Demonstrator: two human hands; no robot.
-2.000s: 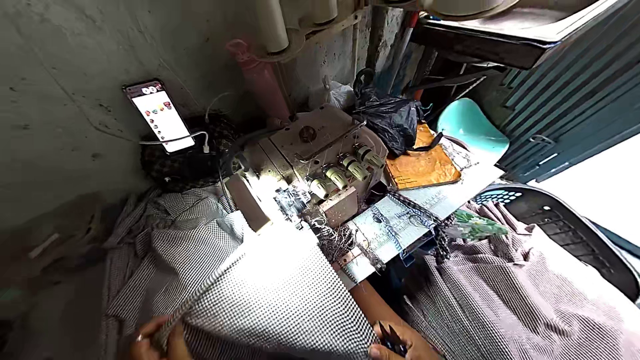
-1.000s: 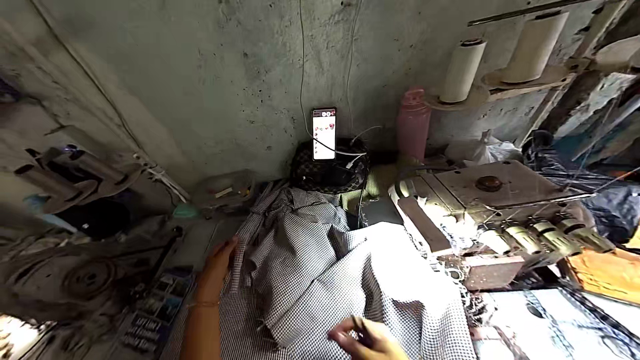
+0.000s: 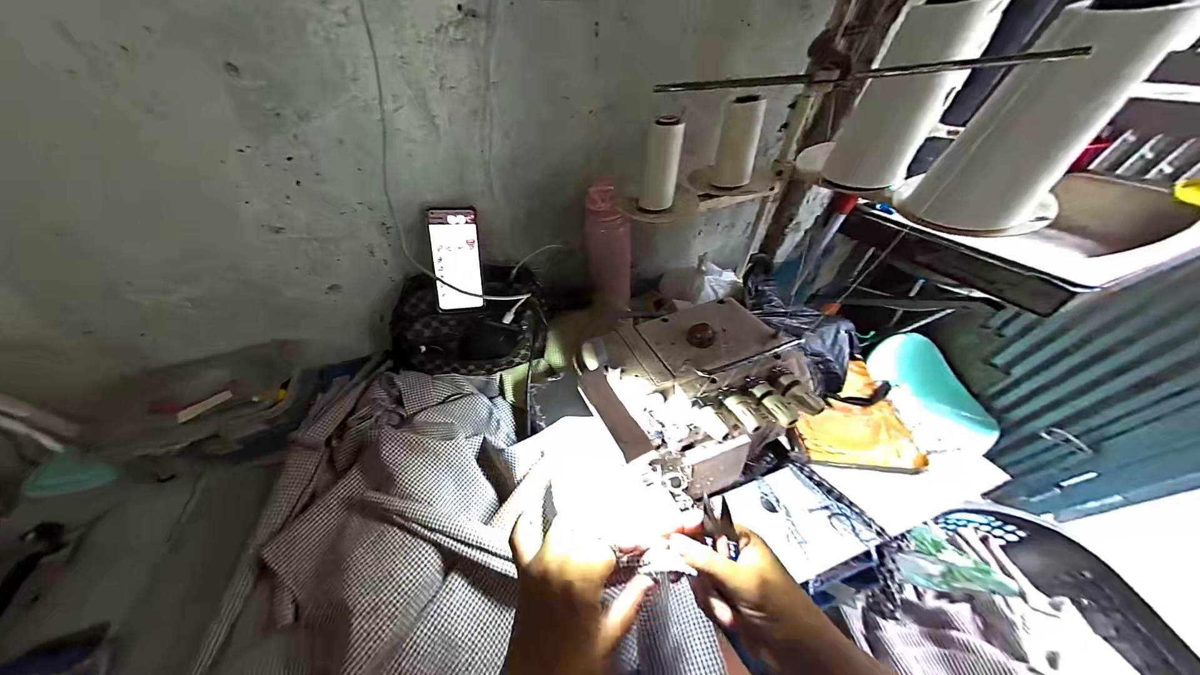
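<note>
Both hands are close together at the front of an overlock sewing machine [image 3: 703, 384], under its bright lamp. My left hand [image 3: 572, 581] grips the edge of a small-checked grey and white fabric [image 3: 422, 525], which lies bunched to the left. My right hand [image 3: 750, 591] pinches the same fabric edge and also holds small thread snips [image 3: 722, 525], their dark blades pointing up. Glare washes out the fabric near the needle area and hides the details there.
Thread cones [image 3: 662, 164] stand on a rack behind. A phone [image 3: 456, 258] leans on a checkered bag [image 3: 469, 342], beside a pink bottle [image 3: 607, 244]. An orange packet [image 3: 862, 431] lies right of the machine; a black basket [image 3: 1097, 581] with fabric is at lower right.
My hands, apart one second ago, have come together at the fabric edge near the machine. The view has swung back to the right.
</note>
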